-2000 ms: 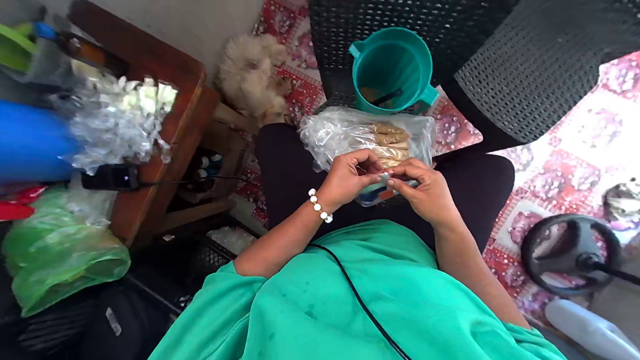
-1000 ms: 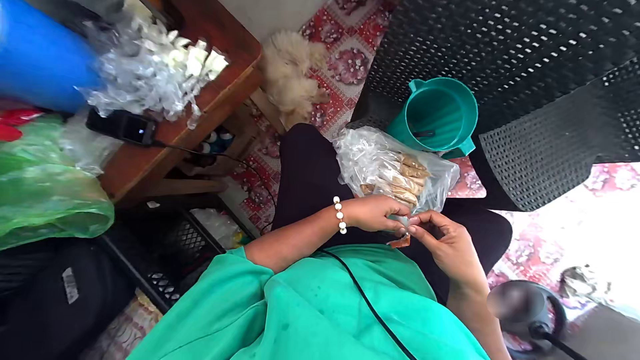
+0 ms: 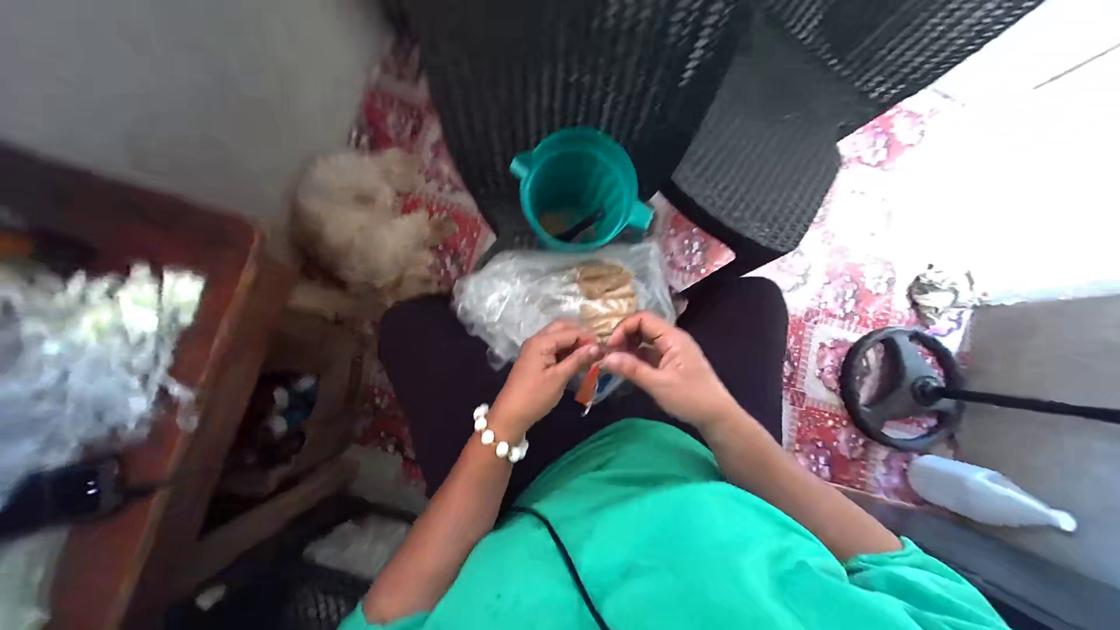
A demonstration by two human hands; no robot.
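Observation:
My left hand (image 3: 544, 372), with a white bead bracelet at the wrist, and my right hand (image 3: 661, 367) meet over my lap. Their fingertips pinch a small thing between them, too small to make out. An orange-red strip (image 3: 589, 386) hangs just below the fingertips. Right behind my hands a clear plastic bag (image 3: 516, 293) lies across my thighs. Light-brown, stick-like pieces (image 3: 605, 290) are inside it. Beyond the bag stands a teal plastic pitcher (image 3: 582, 179) with a dark-handled utensil in it.
Black woven chairs (image 3: 595, 61) stand ahead. A wooden table (image 3: 219, 262) at the left bears a blurred heap of clear plastic packets (image 3: 87, 359). A fluffy light-coloured animal (image 3: 359, 214) lies near the wall. At the right are a round black stand base (image 3: 901, 385) and a white bottle (image 3: 984, 494).
My hands stay together over my lap, fingertips still close. The orange-red strip hangs clearer below them than one second ago. The view has swung noticeably.

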